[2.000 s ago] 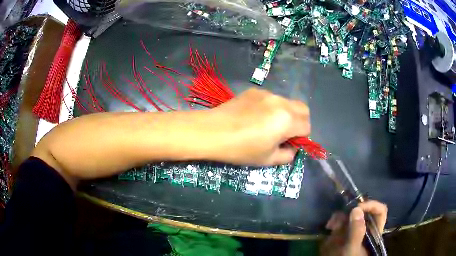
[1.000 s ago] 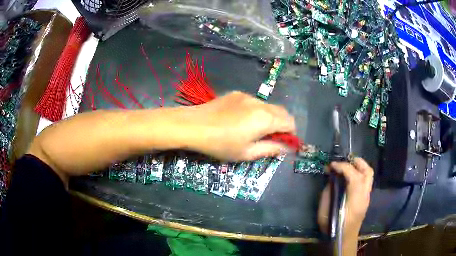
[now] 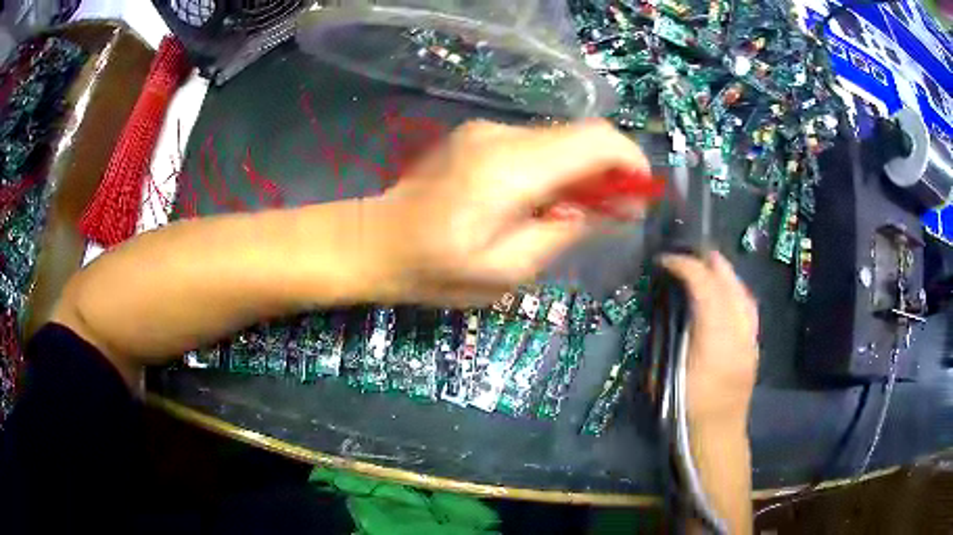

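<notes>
My left hand (image 3: 502, 209) is bare and closed around a bundle of red lead wires (image 3: 617, 192). Their tips point right and are blurred; more red strands fan out behind the hand. My right hand (image 3: 716, 334) holds the dark soldering iron (image 3: 669, 313), its blurred tip pointing up, just right of the wire tips. A row of green circuit boards (image 3: 418, 361) lies below my left forearm near the table's edge. One board (image 3: 611, 389) lies slightly apart at the row's right end, left of the iron's cord.
A jumbled board pile (image 3: 731, 94) lies at the upper right. A clear plastic container (image 3: 460, 57) holds boards at the top. A black box (image 3: 862, 272) stands at right. A red wire sheaf (image 3: 134, 157) and a cardboard box of boards (image 3: 89, 136) are at left.
Both hands have moved up the mat with the wires and iron. The board that lay near the iron now lies tilted at the row's right end. The single board near the plastic container no longer shows.
</notes>
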